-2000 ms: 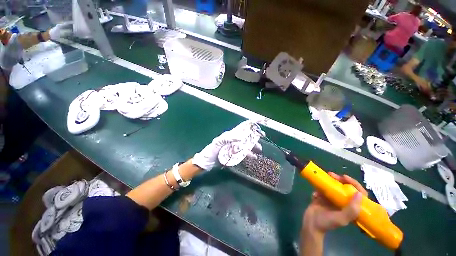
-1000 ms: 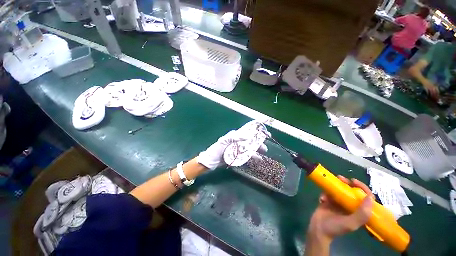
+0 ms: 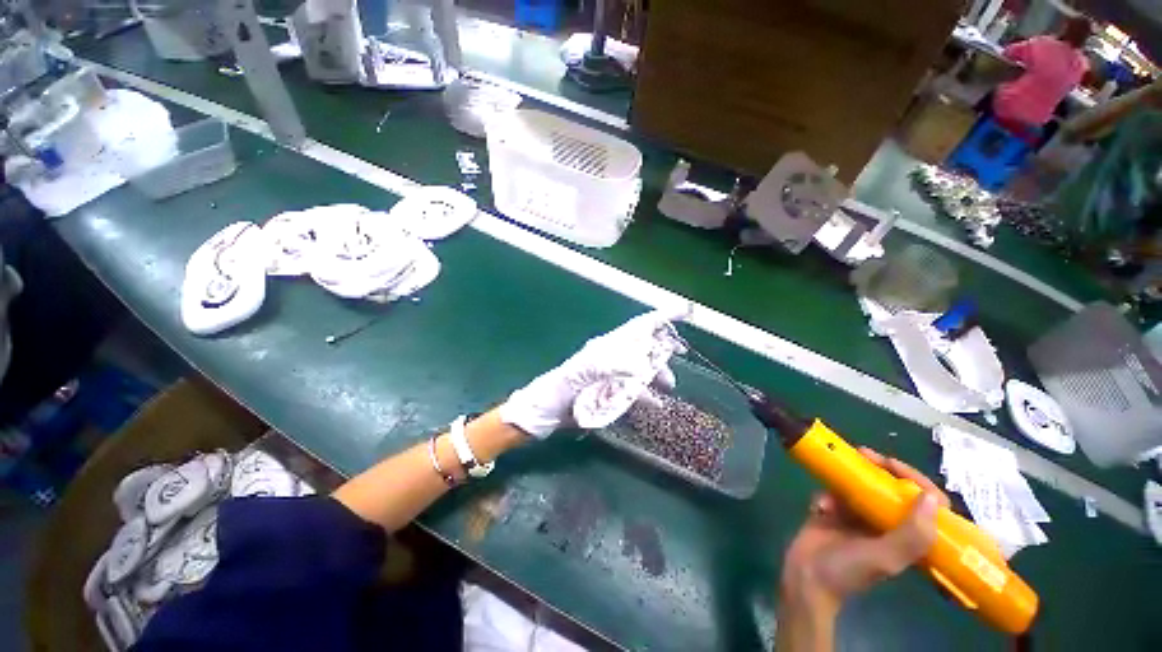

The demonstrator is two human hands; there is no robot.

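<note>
My left hand (image 3: 570, 389), in a white glove, holds a white base plate (image 3: 604, 400) over the near-left part of the clear screw tray (image 3: 752, 466). The fingers partly hide the plate. My bare right hand (image 3: 851, 548) grips the orange-yellow electric screwdriver (image 3: 907, 516). Its long thin bit points up and left, with the tip at the plate by my left fingertips. Whether a screw sits at the tip cannot be told. Small screws (image 3: 678, 434) lie heaped in the tray.
More base plates (image 3: 363, 251) lie on the bench at left, a thin dark stick near them. A carton (image 3: 57, 560) of plates stands lower left. White housings (image 3: 563, 176) lie on the belt beyond the metal rail. A flat white bundle (image 3: 988, 485) lies at right.
The housings and other parts on the belt have shifted to the right. My left hand and the plate have turned slightly at the bit tip. The screwdriver has barely moved.
</note>
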